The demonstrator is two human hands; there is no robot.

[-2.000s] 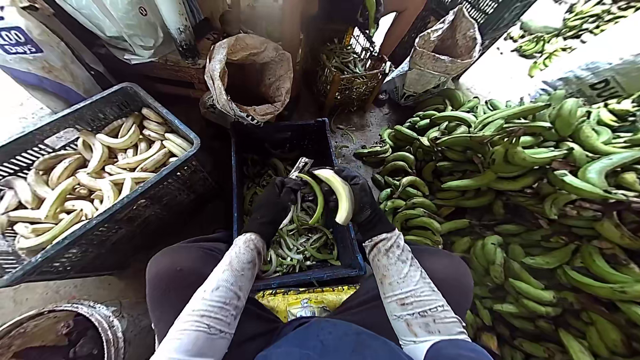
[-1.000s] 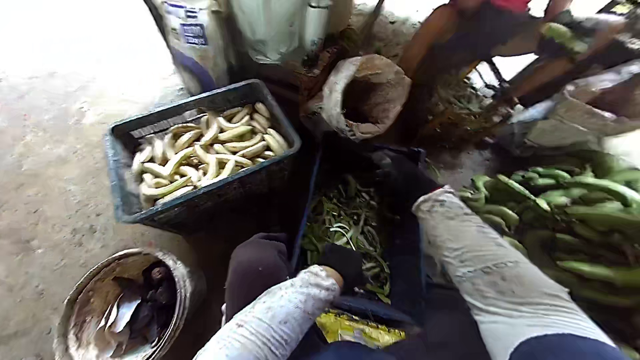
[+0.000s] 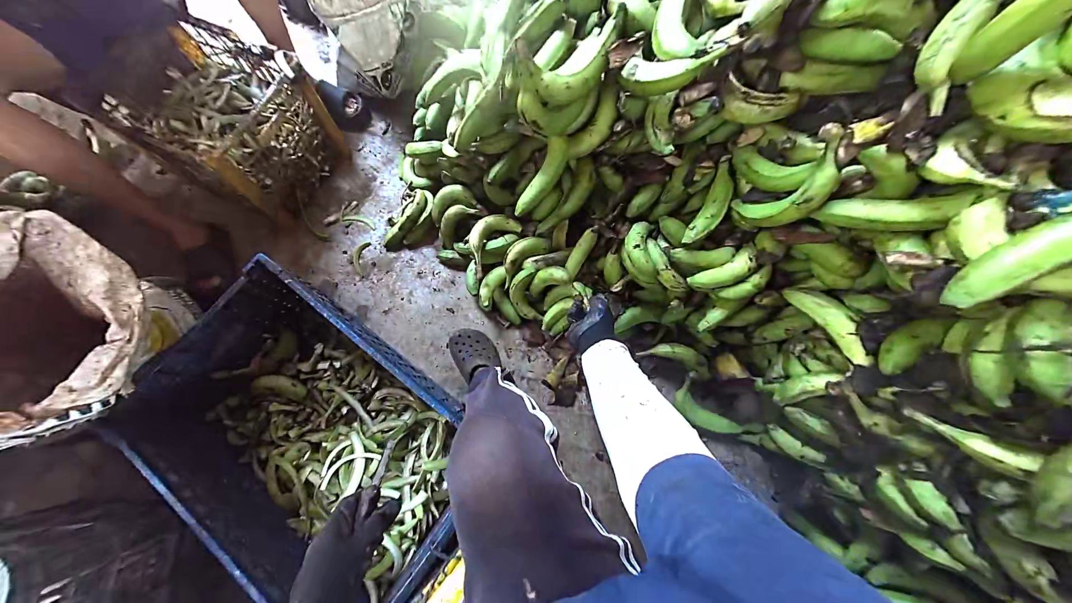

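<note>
My left hand [image 3: 356, 519], in a dark glove, is over the blue plastic crate [image 3: 360, 335] of green peel strips [image 3: 352, 444]. A thin blade-like tool [image 3: 385, 463], seemingly a knife, sticks out from its fingers. My right hand [image 3: 591, 322], also gloved, reaches out to the near edge of a large heap of green plantains [image 3: 712, 251]. Its fingers are closed at the end of a small green plantain [image 3: 558, 315] in a cluster; the glove partly hides the contact.
At the left stands an open woven sack [image 3: 92, 335]. Behind it, a person's bare leg [image 3: 109, 159] is beside a crate of peels [image 3: 243, 126]. My shoe [image 3: 473, 350] rests on the concrete floor between the blue crate and the heap.
The view has swung right, toward the heap. Two seconds ago both hands were over the blue crate with a partly peeled plantain; now my right hand is out at the heap.
</note>
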